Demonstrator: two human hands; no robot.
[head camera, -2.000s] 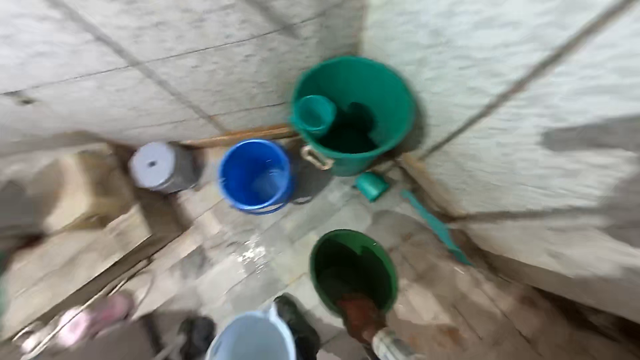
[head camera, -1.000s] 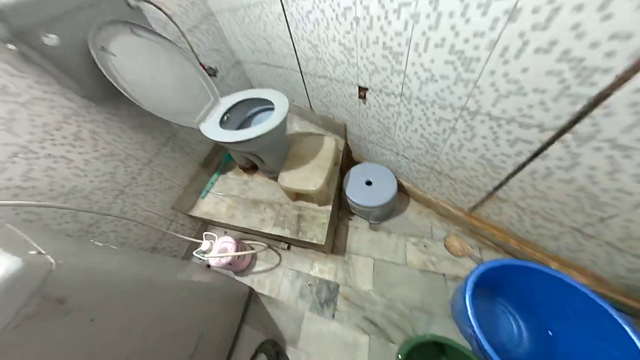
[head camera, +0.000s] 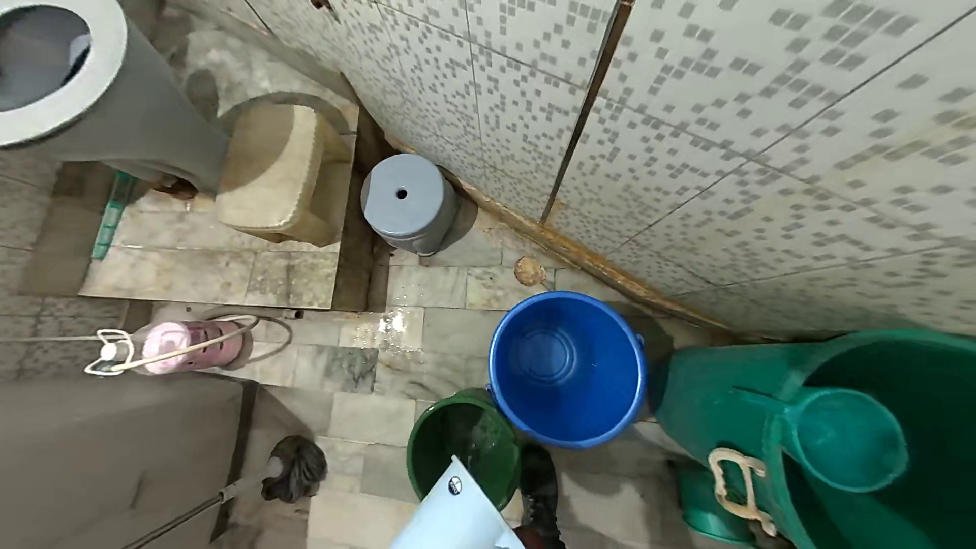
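Observation:
Neither my left hand nor my right hand shows clearly; a dark reddish patch at the bottom edge could be skin, but I cannot tell whose part it is. A pale blue bucket (head camera: 457, 512) tilts over the rim of a dark green bucket (head camera: 421, 435), which has some water in it. What holds the pale bucket is hidden below the frame. Touching or very near the green bucket is a blue bucket (head camera: 567, 369), with little or no water visible. A dark-clad foot (head camera: 538, 488) stands beside the green bucket.
A large green tub (head camera: 701, 396) with a green mug (head camera: 850, 441) hooked at its rim stands right. A grey stool (head camera: 406, 197), beige stool (head camera: 267, 168) and toilet (head camera: 152, 107) are upper left. A mop (head camera: 296, 467) and pink corded device (head camera: 194, 345) lie lower left.
Two seconds ago a hand reached into the green bucket; it no longer shows there. The pale blue bucket, then beside the green one, now tilts over it. The view has swung widely.

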